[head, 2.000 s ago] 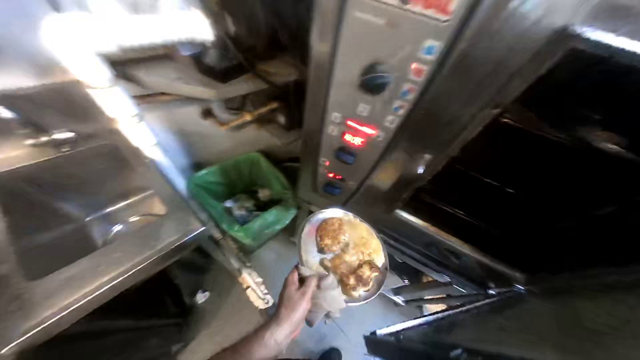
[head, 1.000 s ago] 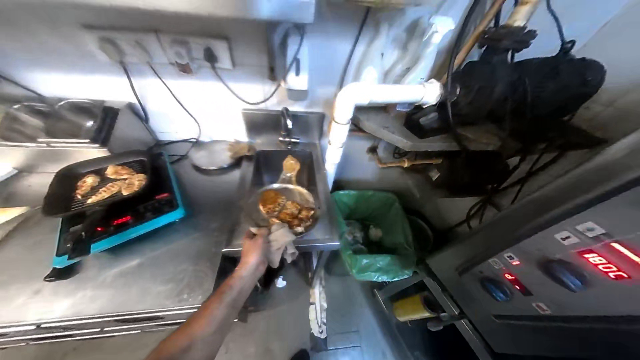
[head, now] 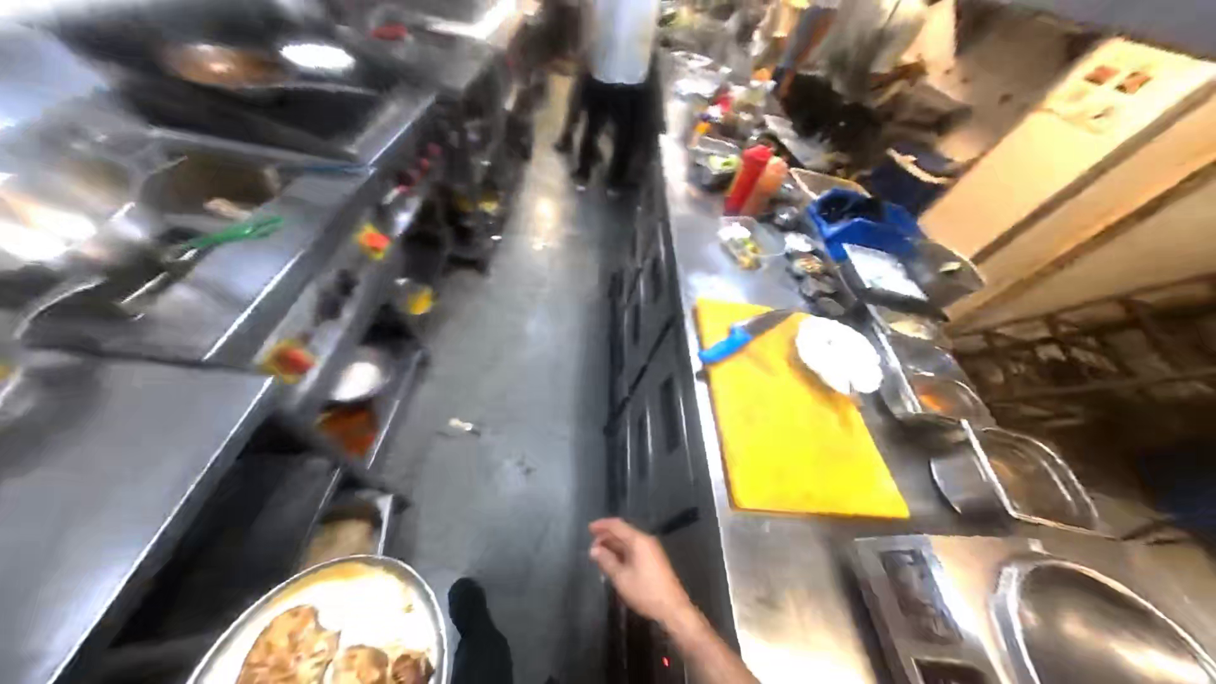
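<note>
At the bottom left, a round metal plate [head: 423,594] carries browned pieces of cooked food [head: 290,646] and a pale layer that looks like sauce or melted cheese. The frame's lower edge cuts the plate off, and my left hand is not visible. My right hand [head: 638,568] is over the floor aisle beside the right-hand counter, its fingers loosely curled and nothing in them. Ahead of it on that counter lies a yellow cutting board [head: 793,437] with a blue-handled knife [head: 730,344] and a white round item [head: 838,354].
A narrow aisle [head: 513,380] runs between the steel counters, with a small scrap [head: 463,426] on its floor. A person [head: 617,85] stands at the far end. Along the right counter are a red bottle [head: 749,180], a blue container [head: 860,223] and steel pans. Green-handled tongs [head: 233,234] lie at left.
The view has swung from the oven and sink to the aisle. My right hand has come into view. The plate is now at the lower left, and the left hand that held it is out of sight.
</note>
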